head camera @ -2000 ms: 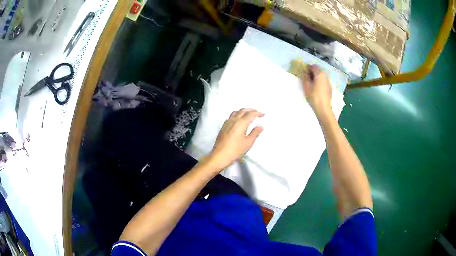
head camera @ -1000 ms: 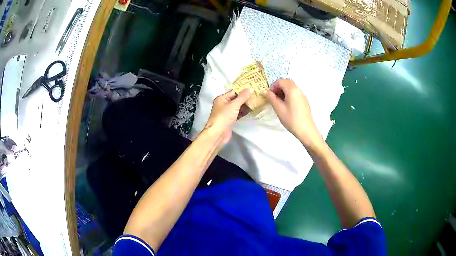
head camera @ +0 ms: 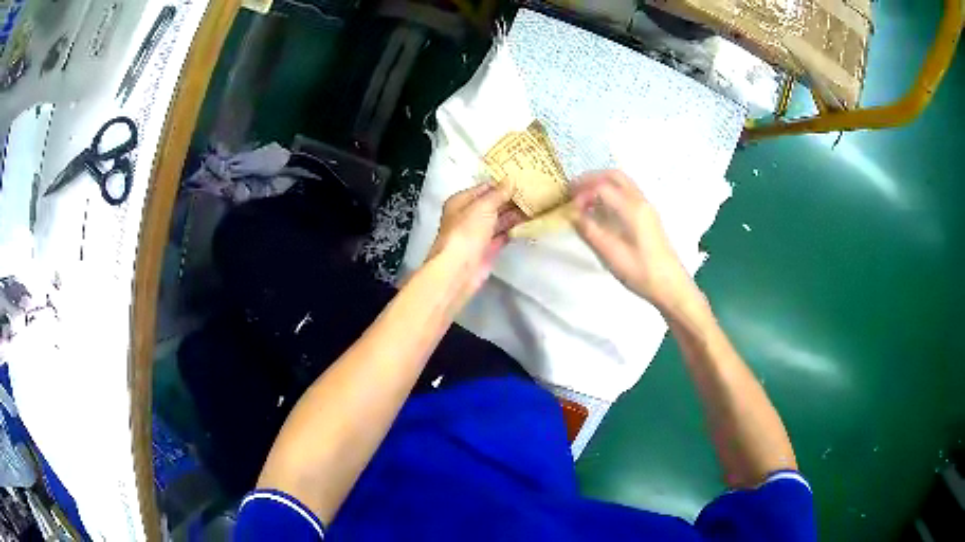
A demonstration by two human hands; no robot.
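Note:
A small bundle of tan printed paper slips is held above white fabric, over a pale patterned board. My left hand grips the slips at their lower left edge. My right hand is at their lower right, fingers pinched on one tan slip that stands apart from the bundle; it is slightly blurred. The white fabric lies rumpled below and left of my hands, partly over my lap. The print on the slips is too small to read.
Black-handled scissors lie on the white table with a wooden edge at left. A taped cardboard box and a yellow metal frame stand at upper right. White scraps lie on the green floor.
Since two seconds ago, both hands have come together and the tan slips have moved from the board's far side into them. The fabric is pulled back, baring the board. In the last second, one slip has separated.

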